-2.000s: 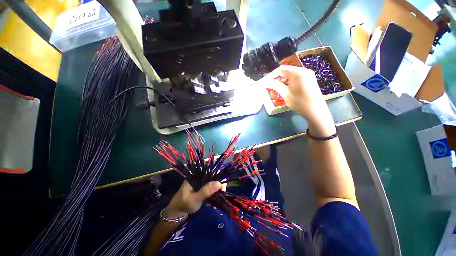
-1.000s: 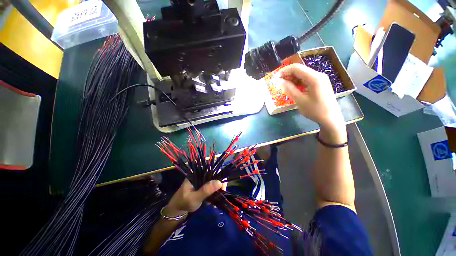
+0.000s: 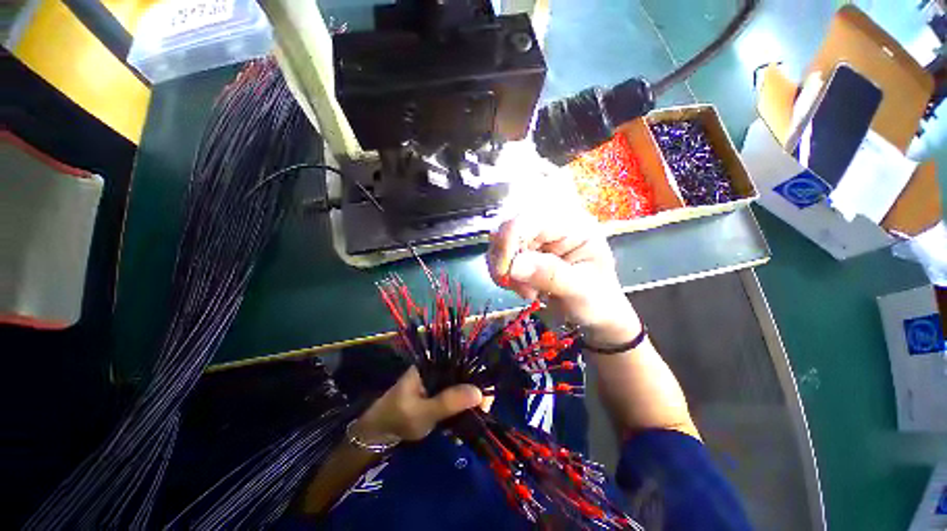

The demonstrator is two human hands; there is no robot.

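My left hand [image 3: 421, 408] grips a two-core cable bunch [image 3: 447, 347] in front of my dark blue clothing. Its red and black ends fan up and down to the right; several red ends carry thicker red blobs. My right hand [image 3: 556, 254] is above the bench's front edge, just up and right of the bunch, with thumb and fingertips pinched together. A tiny red spot, seemingly a red ferrule [image 3: 506, 278], shows at the fingertips. The parts box [image 3: 665, 172] has red ferrules [image 3: 615, 178] in its left compartment and dark ferrules [image 3: 691, 164] in the right.
The crimping machine [image 3: 441, 88] stands behind the bunch, with the glowing work lamp [image 3: 582, 122] beside it. Waiting cables [image 3: 234, 197] lie at left, and a single cable [image 3: 301, 168] loops before the machine. A smartphone [image 3: 841, 122] rests on a carton [image 3: 794, 192] at right.
My right hand has left the parts box and moved left and down towards the bunch, its fingers now pinched. My left hand still grips the bunch. The whole view has shifted slightly.
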